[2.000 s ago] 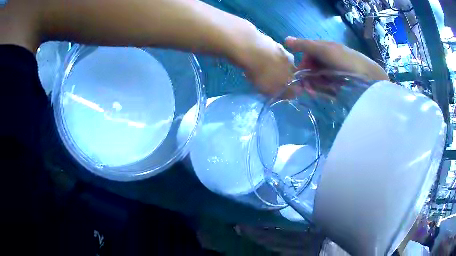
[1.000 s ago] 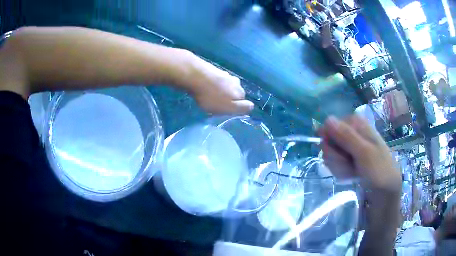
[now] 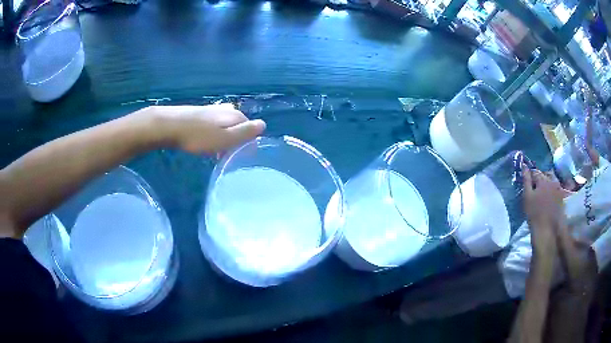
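My left hand is at the upper left of the rim of a middle water tank. Its fingers are partly curled, and I cannot tell whether they grip the rim. This tank stands on the bench, with a clear wall and white lower part. Another tank stands below my left forearm. A third tank stands close to the right of the middle one, and a fourth farther right. My right hand is not in view.
A tank stands behind the row at right, another at far upper left. The dark bench looks wet. At right, another person's bare arms and white garment are beside the fourth tank. Cluttered shelves fill the upper right.
The view has turned and shows more bench. The tilted tank in the foreground and the hand beside it are gone from there. My left hand has moved left in the picture to a tank rim.
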